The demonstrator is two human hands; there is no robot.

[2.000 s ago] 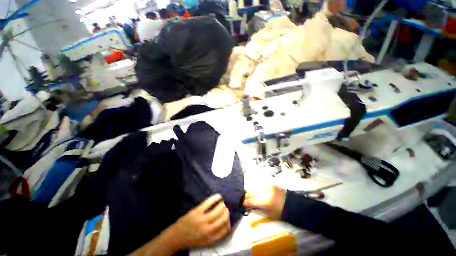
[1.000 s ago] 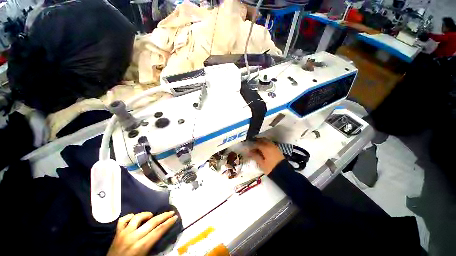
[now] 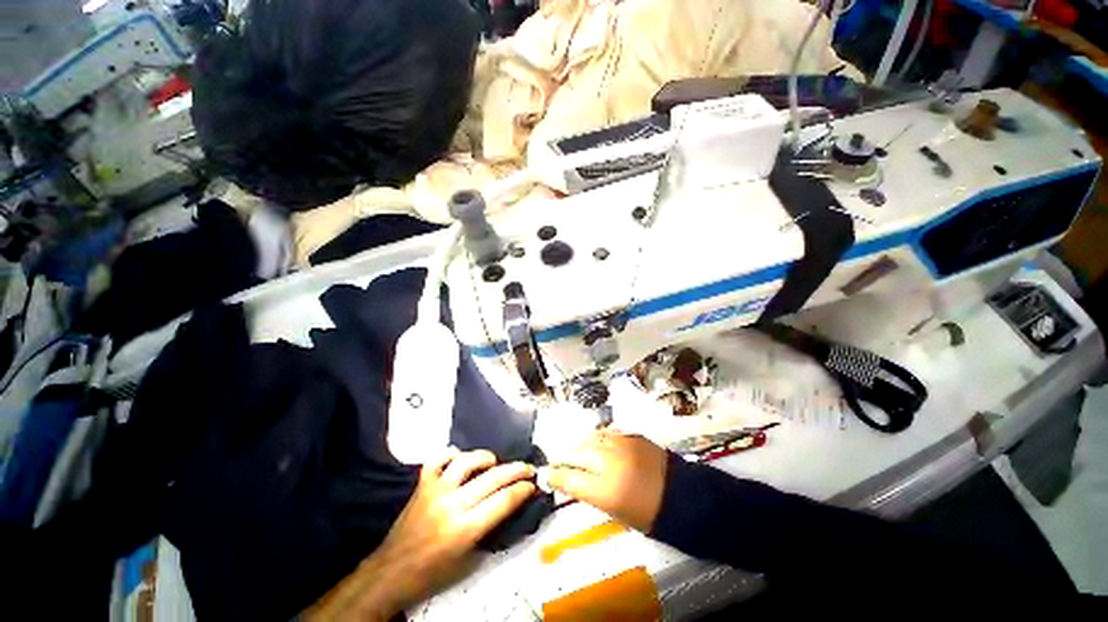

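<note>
Dark navy fabric (image 3: 280,450) lies in a heap left of the sewing machine (image 3: 729,231), and one edge reaches the needle area. My left hand (image 3: 468,504) rests on the fabric's edge with its fingers bent. My right hand (image 3: 608,478) is at the same edge, its fingertips beside my left fingertips, with a small pale spot between them. The fingers hide the held edge, just in front of the presser foot (image 3: 592,391). The white lamp head (image 3: 422,395) hangs over the fabric, left of the needle.
Black-handled scissors (image 3: 885,391) lie under the machine arm. A red-handled tool (image 3: 735,442) lies right of my right hand. Orange tape (image 3: 601,598) is on the near table edge. A black bag (image 3: 334,97) and cream fabric (image 3: 680,61) are behind.
My right hand has come back from under the machine arm, near the scissors, to the fabric edge beside my left hand. The view has shifted left.
</note>
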